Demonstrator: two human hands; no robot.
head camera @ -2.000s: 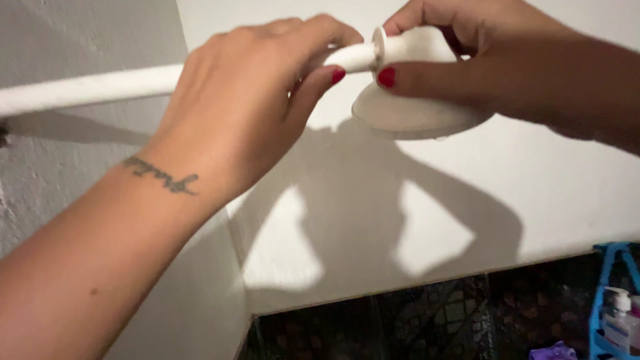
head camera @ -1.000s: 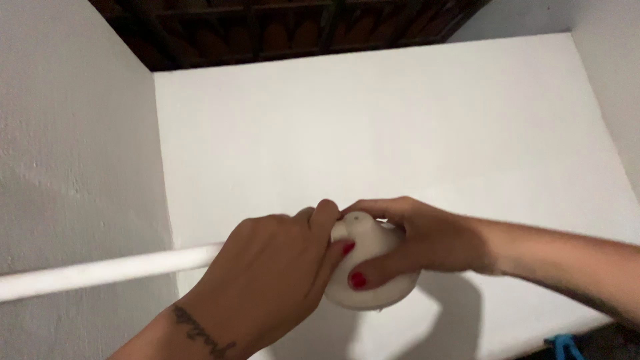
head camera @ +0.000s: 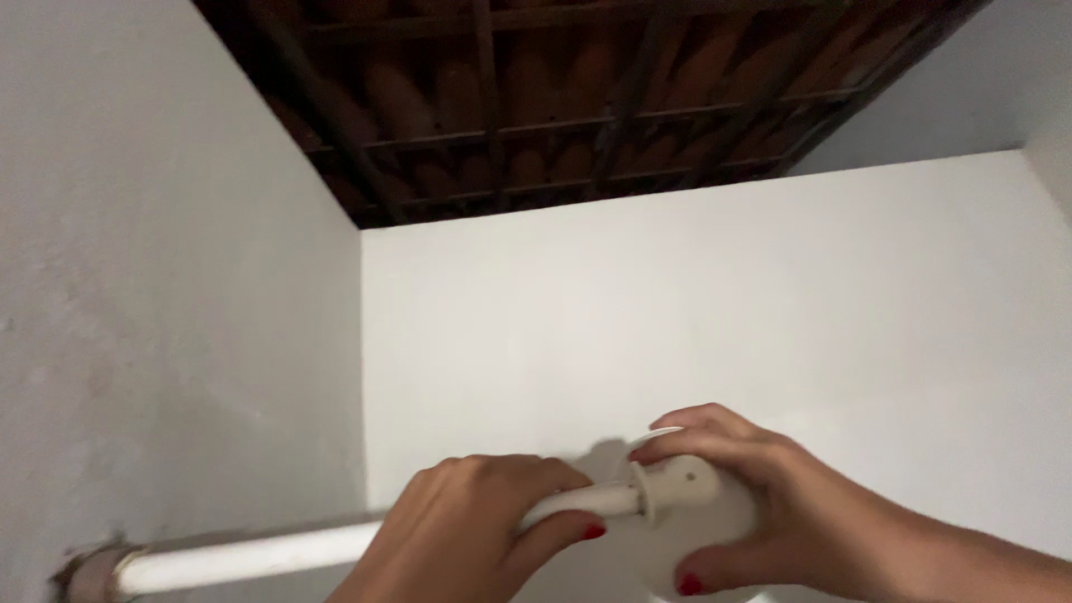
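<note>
A white shower pipe (head camera: 251, 556) runs from the left wall toward the lower middle of the view. My left hand (head camera: 477, 523) is wrapped around it, thumb along its near side, close to the pipe's right end. At that end sits a white plastic shower head (head camera: 712, 523), with a flanged neck that has a small hole. My right hand (head camera: 754, 502) grips the shower head from the right, fingers over its top and thumb on its lower front. The lower part of the shower head is cut off by the frame's edge.
The pipe enters the left wall (head camera: 184, 293) at a rough, stained collar (head camera: 92, 576). A white wall (head camera: 653, 318) stands behind the hands. Overhead is a dark roof with wooden battens and clay tiles (head camera: 544, 84).
The view has tilted strongly upward. Both hands stay on the pipe and shower head. The right hand's fingers now reach over the top, and the neck shows more fully.
</note>
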